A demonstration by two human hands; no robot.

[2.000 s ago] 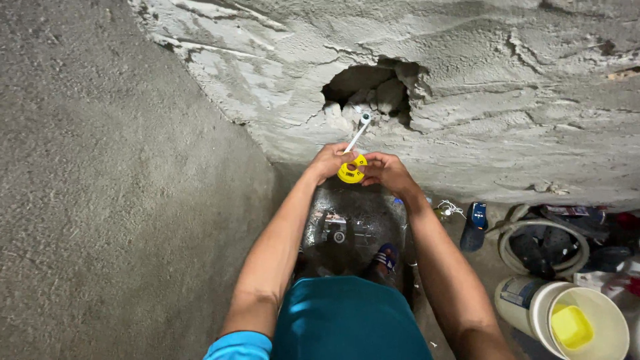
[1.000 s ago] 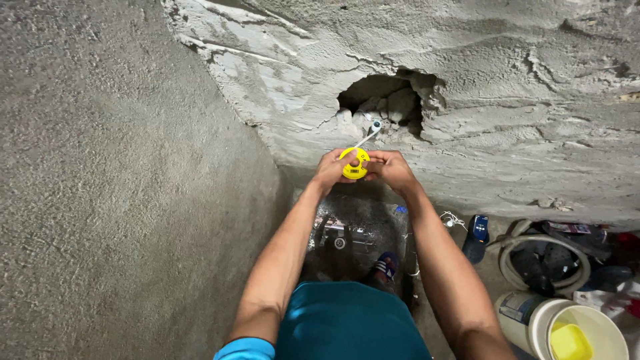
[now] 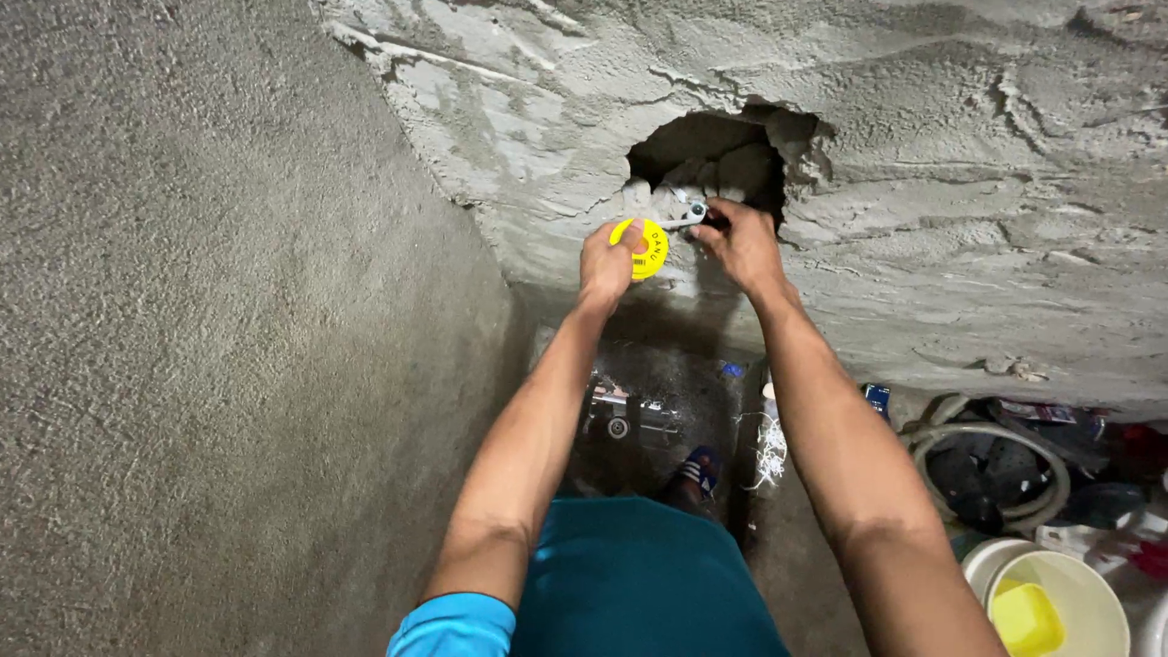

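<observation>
My left hand [image 3: 613, 265] grips a yellow spool of white thread-seal tape [image 3: 653, 250], thumb over its middle. A white strip of tape [image 3: 677, 222] runs from the spool to a small round pipe fitting [image 3: 698, 210] with a dark centre, at the lower edge of a broken hole [image 3: 707, 151] in the grey plastered wall. Beside the fitting, on its right, is my right hand [image 3: 744, 239], thumb and forefinger apart around its right side; whether they touch it or the tape is unclear.
A rough grey wall [image 3: 228, 319] rises on the left. On the floor at the lower right stand cream buckets [image 3: 1086, 584], one with a yellow container [image 3: 1027, 619] inside, near a coiled hose [image 3: 1054, 465]. White string [image 3: 769, 452] lies near my sandalled foot [image 3: 701, 470].
My right hand has moved off the yellow spool, up and right to the fitting. My left hand still holds the spool, now closer to the hole.
</observation>
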